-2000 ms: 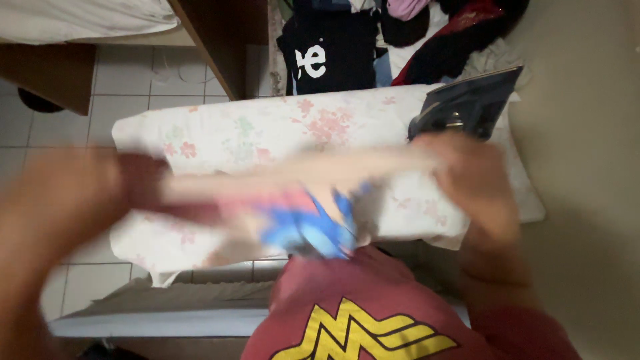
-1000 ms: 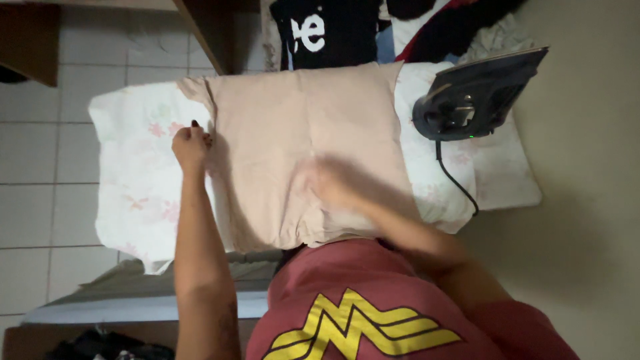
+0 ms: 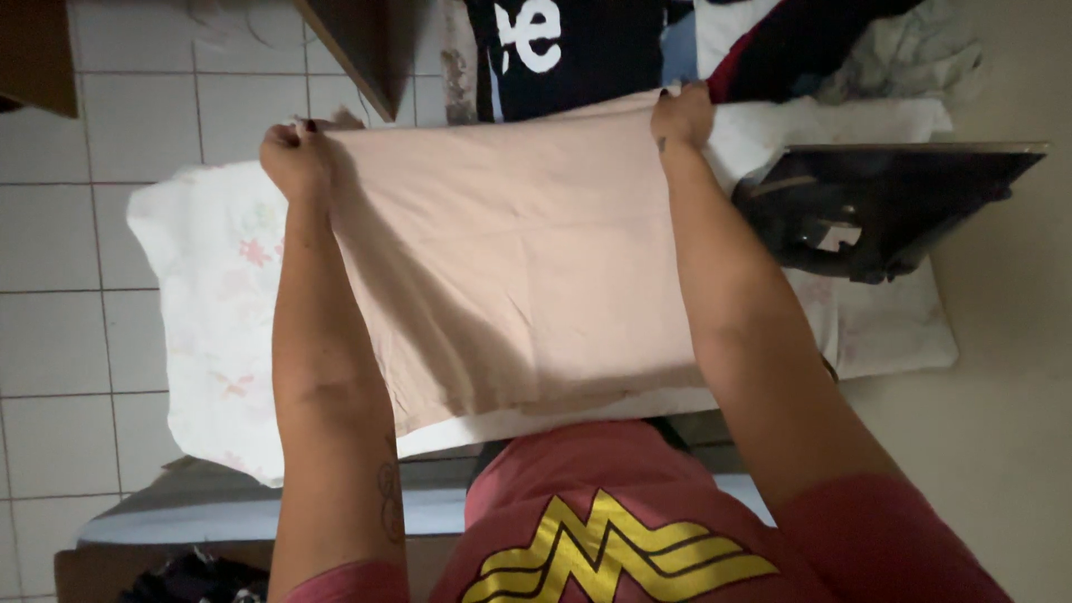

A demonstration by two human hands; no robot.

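Note:
A light pink cloth garment (image 3: 519,251) is stretched between my hands over an ironing board with a white floral cover (image 3: 218,335). Its far edge is raised, and its near part lies on the board with some creases. My left hand (image 3: 297,159) pinches the far left corner. At the far right corner, my right hand (image 3: 684,117) grips the cloth. A dark clothes iron (image 3: 871,209) rests on the right end of the board, beside my right forearm, its flat soleplate turned away to the far right.
Beyond the board lie a black garment with white lettering (image 3: 578,59) and other clothes. Brown wooden furniture (image 3: 356,50) stands at the far left over a tiled floor (image 3: 50,343). A wall (image 3: 1005,419) is on the right. Dark clothes (image 3: 197,578) lie at lower left.
Both hands have moved to the far corners of the pink cloth and lifted its far edge. One second ago the cloth lay across the board, with my right hand over its middle.

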